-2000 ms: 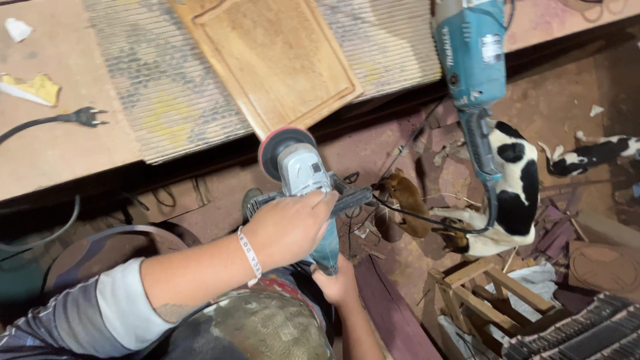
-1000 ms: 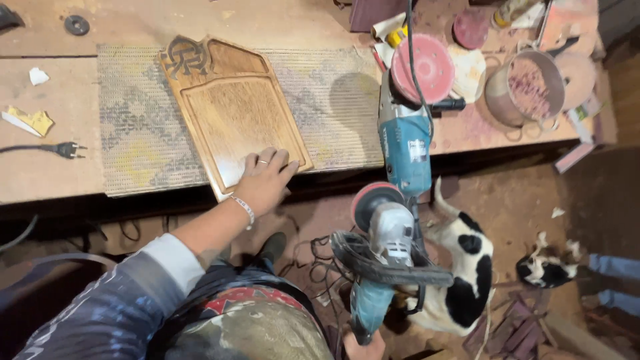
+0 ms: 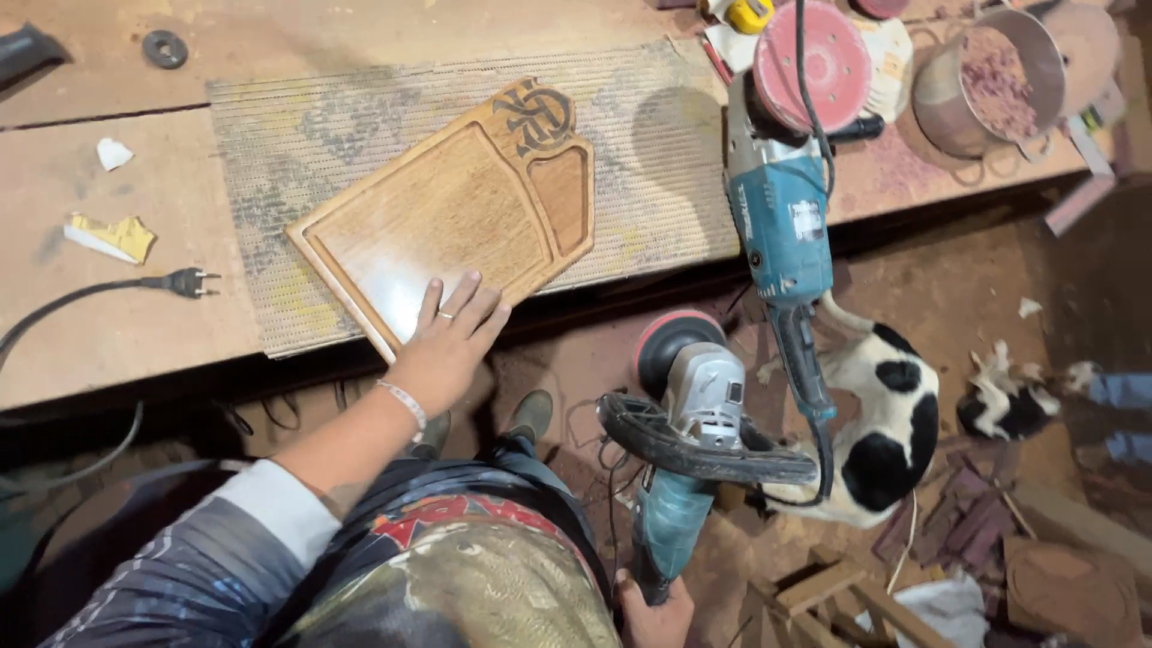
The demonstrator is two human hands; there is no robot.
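Note:
My left hand [image 3: 454, 346] lies with spread fingers on the near edge of a carved wooden cutting board [image 3: 450, 216]. The board rests at a slant on a ribbed mat [image 3: 297, 162], its inlaid dark emblem at the upper right. Low in the view, my right hand [image 3: 655, 612] grips the rear handle of a teal and grey angle polisher [image 3: 693, 432]. Its round pad with a red rim faces up and left, off the bench edge. A second teal Makita tool [image 3: 781, 216] with a pink perforated disc lies across the bench edge, its handle jutting out.
A metal pot of reddish shavings [image 3: 999, 85] stands at the back right. On the left of the bench lie a power plug [image 3: 184, 283] and a black ring [image 3: 165, 49]. A spotted dog [image 3: 886, 432] lies on the floor, with another small spotted animal [image 3: 1008, 396] and wood scraps [image 3: 837, 603] nearby.
Two seconds ago both hands were on the polisher near the board; my left hand now touches the board instead. The board has turned on the mat since one second ago. The polisher is held off to the right.

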